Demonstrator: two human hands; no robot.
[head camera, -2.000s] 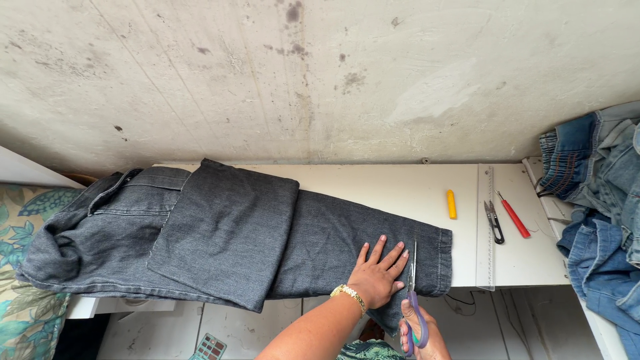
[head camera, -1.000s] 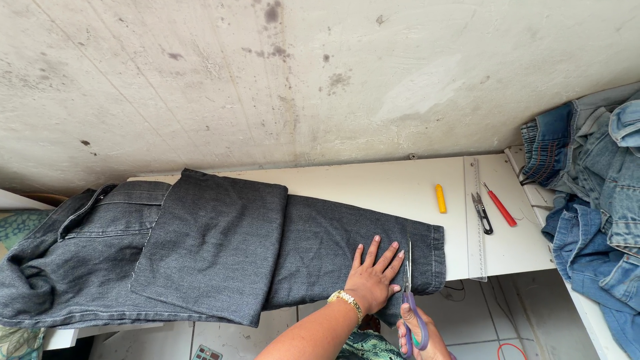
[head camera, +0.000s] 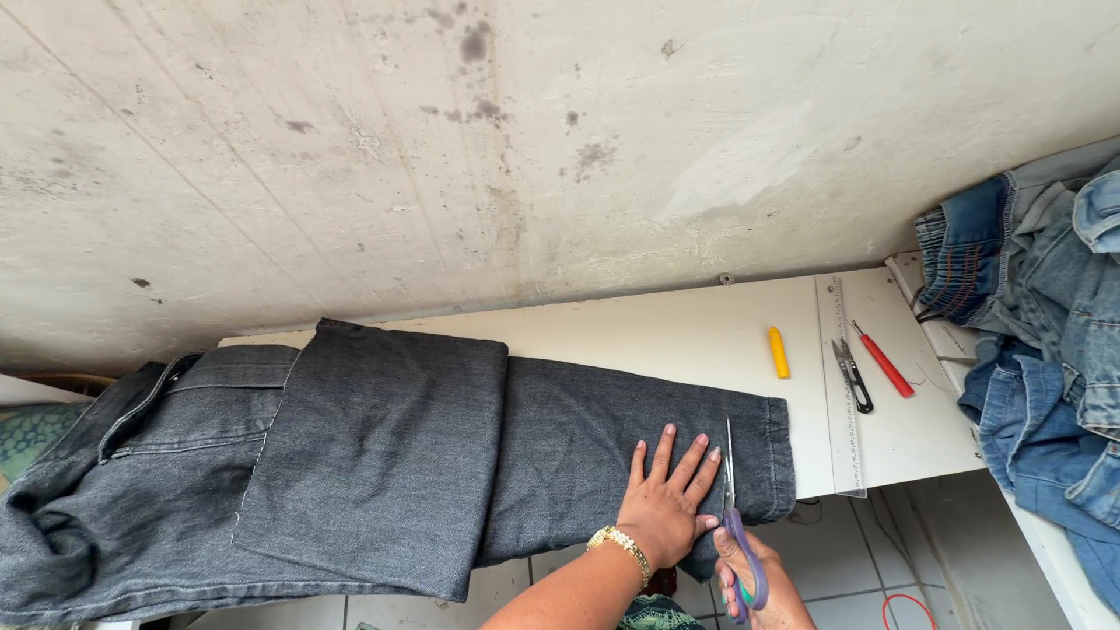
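Observation:
Dark grey denim jeans (head camera: 577, 455) lie lengthwise on a narrow white table (head camera: 665, 337), one leg folded back over the other. Flat on the lower leg, fingers spread, rests my left hand (head camera: 669, 503), pressing the denim. My right hand (head camera: 757, 577) grips purple-handled fabric scissors (head camera: 735, 525) near the table's front edge. Their blades lie along the leg, just right of my left fingertips and left of the stitched hem. Whether the blades are parted or have cut cloth, I cannot tell.
Right of the hem lie a yellow marker-like stick (head camera: 778, 353), a clear ruler (head camera: 842, 394), black thread snips (head camera: 852, 376) and a red-handled seam ripper (head camera: 884, 359). Blue denim garments (head camera: 1032, 420) are heaped at the right. A stained wall (head camera: 525, 157) rises behind.

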